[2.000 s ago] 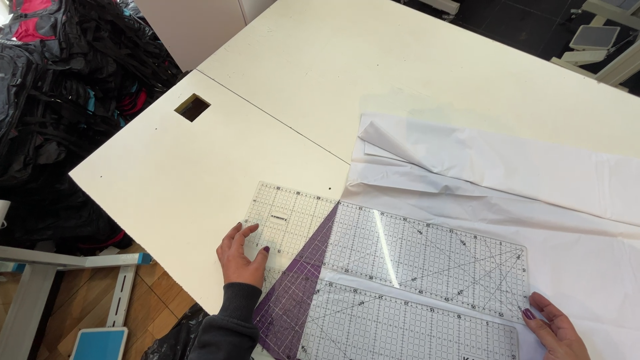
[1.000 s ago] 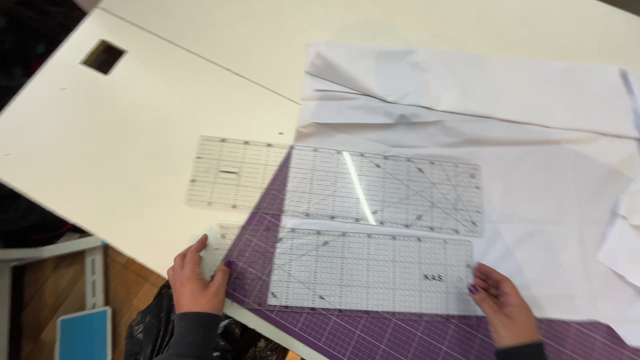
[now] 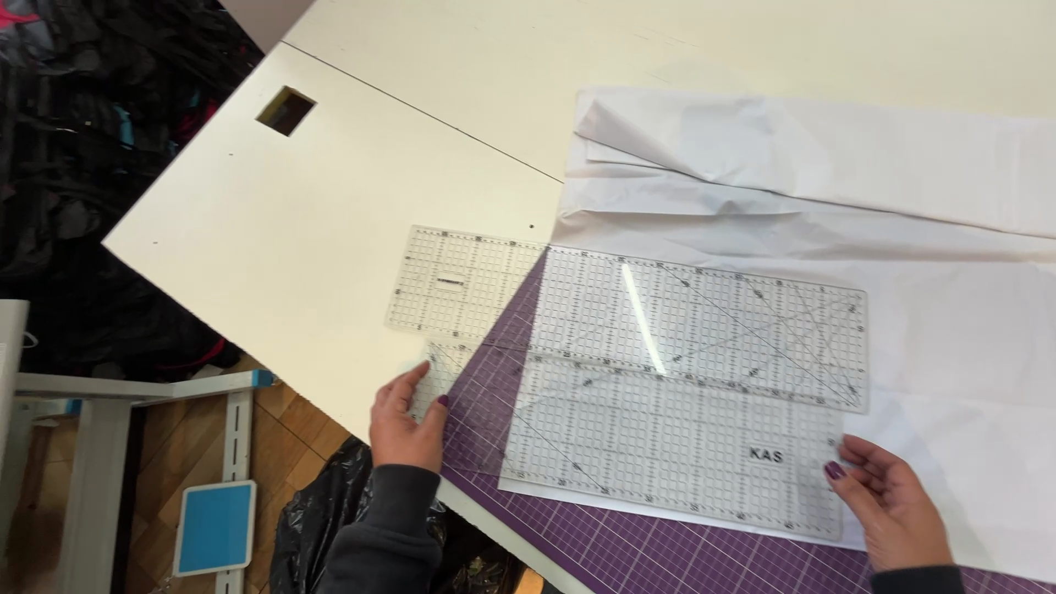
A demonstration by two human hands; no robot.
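Observation:
Two clear gridded quilting rulers lie lengthwise side by side over white fabric [image 3: 949, 346] and a purple cutting mat [image 3: 660, 540]. The upper ruler [image 3: 701, 322] reaches left past the mat onto the bare tabletop. My left hand [image 3: 410, 421] grips the left end of the lower ruler [image 3: 676, 445], which bears the maker's name KAS, between thumb and fingers. At that ruler's right end, my right hand [image 3: 891, 499] pinches the edge with thumb and fingertips. The long edges of the rulers meet or slightly overlap. Folds and creases run across the fabric above them.
The cream tabletop [image 3: 330, 214] has a square cutout [image 3: 286, 110] and a seam. Black bags or garments [image 3: 91, 198] are heaped on the left beyond its edge. Below are a metal frame [image 3: 82, 462], a blue pad [image 3: 216, 526] and a black plastic bag [image 3: 322, 511].
The lower ruler, held in both hands, has moved up against the upper one; a strip of fabric showed between them before. The view has shifted.

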